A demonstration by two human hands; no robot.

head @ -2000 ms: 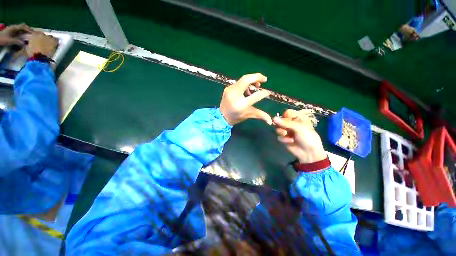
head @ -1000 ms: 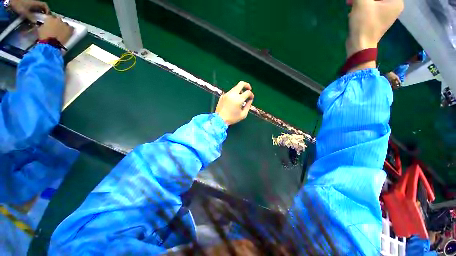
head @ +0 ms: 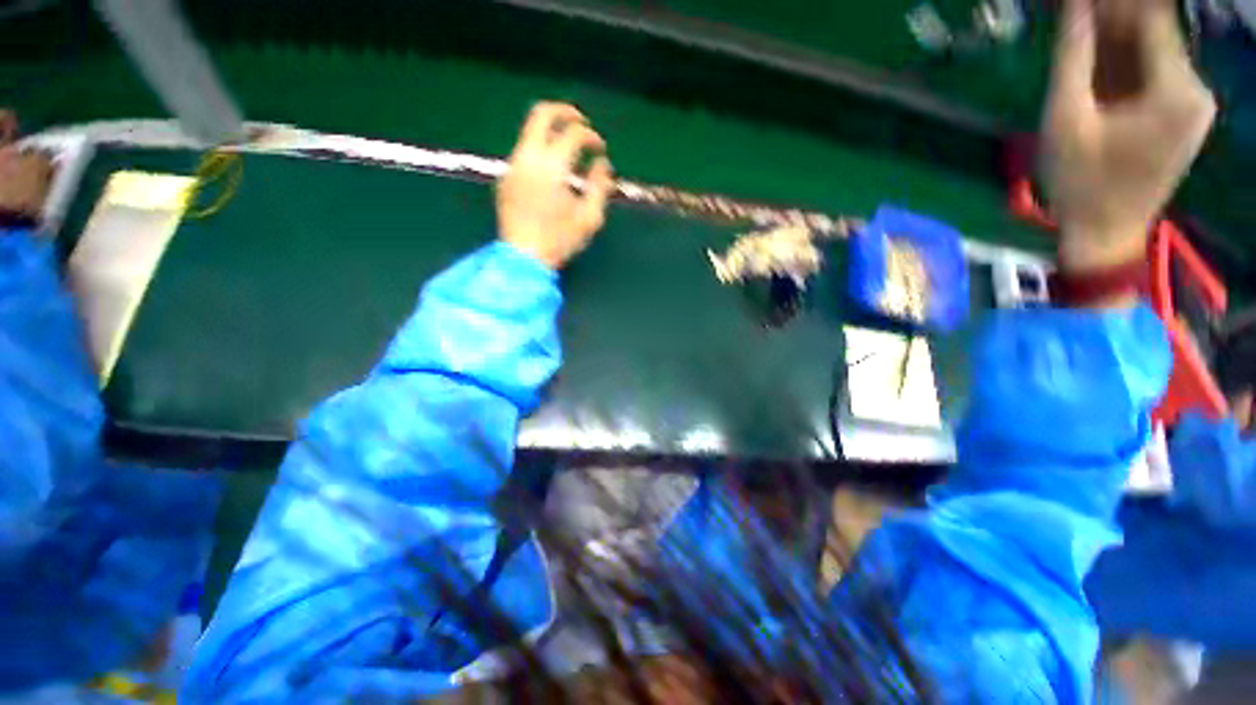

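My left hand (head: 554, 186) is over the bench's far metal edge with its fingers curled. A small pale bit shows at its fingers, too blurred to name. My right hand (head: 1123, 138) is raised at the upper right, blurred and partly cut off by the top edge; a dark brownish patch shows at its fingers and I cannot tell what it is. A pile of leaded parts (head: 771, 255) lies loose on the bench between the hands. A blue parts bin (head: 948, 282) with cream small parts (head: 902, 280) stands right of the pile.
A white sheet (head: 888, 383) with dark thin tweezers (head: 905, 361) lies below the bin. Red frames (head: 1187, 361) and part of a white compartment tray (head: 1019, 280) are at right, behind my arm. At left are a pale sheet (head: 124, 255), a yellow wire loop (head: 214, 186) and a neighbour's blue sleeve (head: 48, 372).
Two seconds ago both hands met over the bench; now they are far apart. Since one second ago the view has shifted, uncovering the blue bin and white sheet. My right hand stays raised.
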